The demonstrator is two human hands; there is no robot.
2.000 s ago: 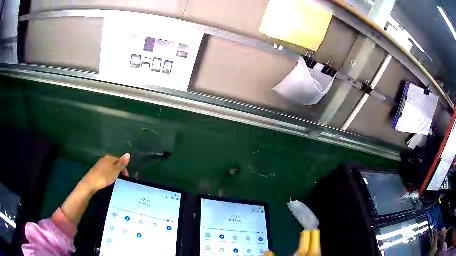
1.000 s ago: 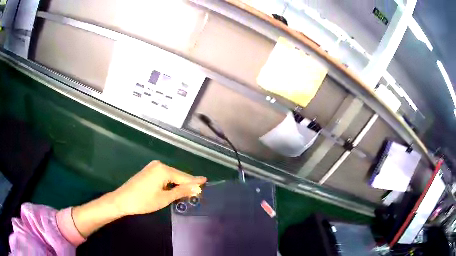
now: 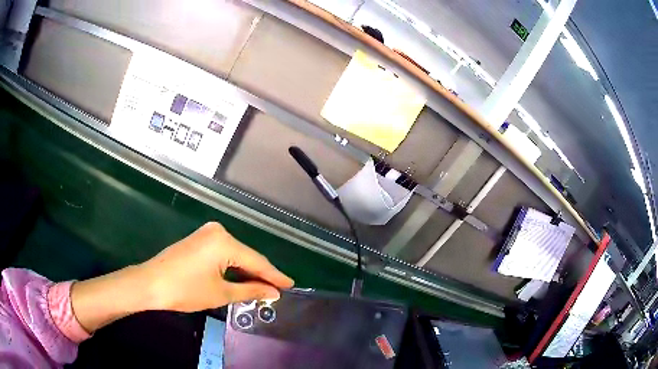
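A tablet [image 3: 310, 339] is held up with its dark grey back towards me, camera lenses at its upper left and a small red-orange label at the right. Its lower part is cut off by the frame. My left hand [image 3: 195, 277] pinches its top edge beside the lenses. A thin black cable [image 3: 353, 234] rises from a plug at the tablet's top edge and ends in a black and silver connector [image 3: 314, 173] in the air. A strip of another tablet's lit screen [image 3: 211, 342] shows behind it at the left. My right hand is out of the picture.
A dark foam tray [image 3: 426, 342] with a tablet stands at the lower right. Behind the green mat [image 3: 130, 205] are a metal rail and grey panel with an instruction sheet [image 3: 177, 119], yellow paper and clipped white paper. A clipboard [image 3: 537, 245] and red-edged board [image 3: 573, 303] are at the right.
Two tablets lay screen-up earlier; one was then raised with its back showing and the cable attached. Since then my view has tilted and shifted right, and the connector hangs clearer above the tablet.
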